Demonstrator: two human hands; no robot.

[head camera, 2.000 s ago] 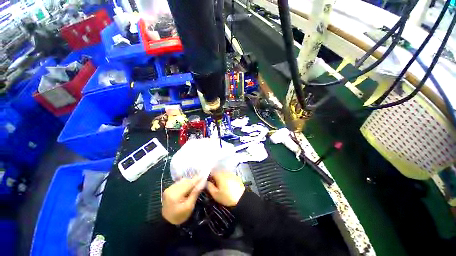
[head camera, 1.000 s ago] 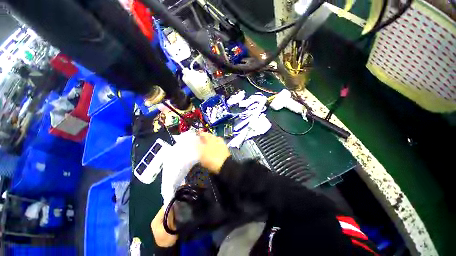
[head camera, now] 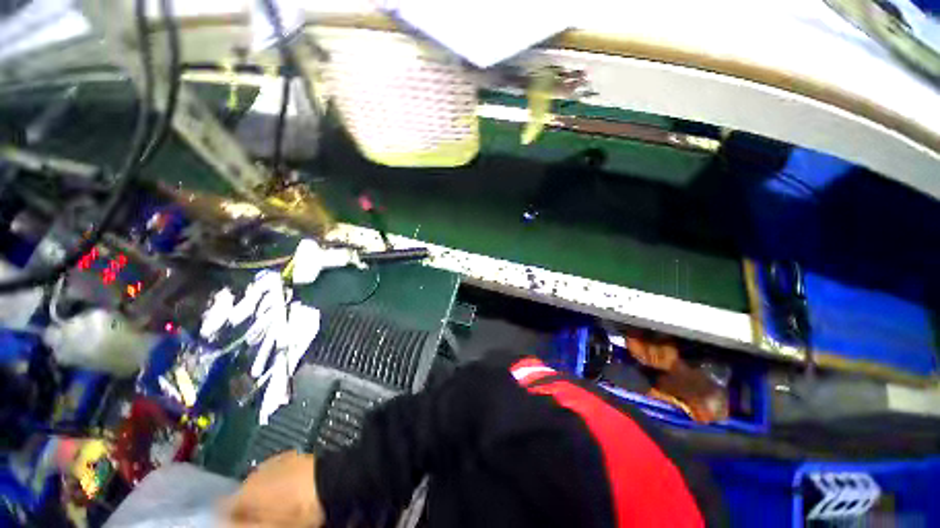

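Observation:
My right hand is low at the left, its fingers blurred and partly merged with a whitish bubble bag, which it appears to hold by the edge. The bag is cut off by the bottom edge, and what is inside it cannot be seen. My right sleeve crosses the bottom middle. My left hand is out of the picture. Black ribbed panels lie just beyond my right hand on the green bench top.
Pale cables and a white-bodied tool lie behind the panels. A red parts tray is at the left. Beyond the bench's chipped white rail is a green surface. A blue crate with brown contents stands at right.
The view has swung far to the right. The bag and my right hand now sit at the lower left, my left hand has left the picture, and blue crates at the right have come into view.

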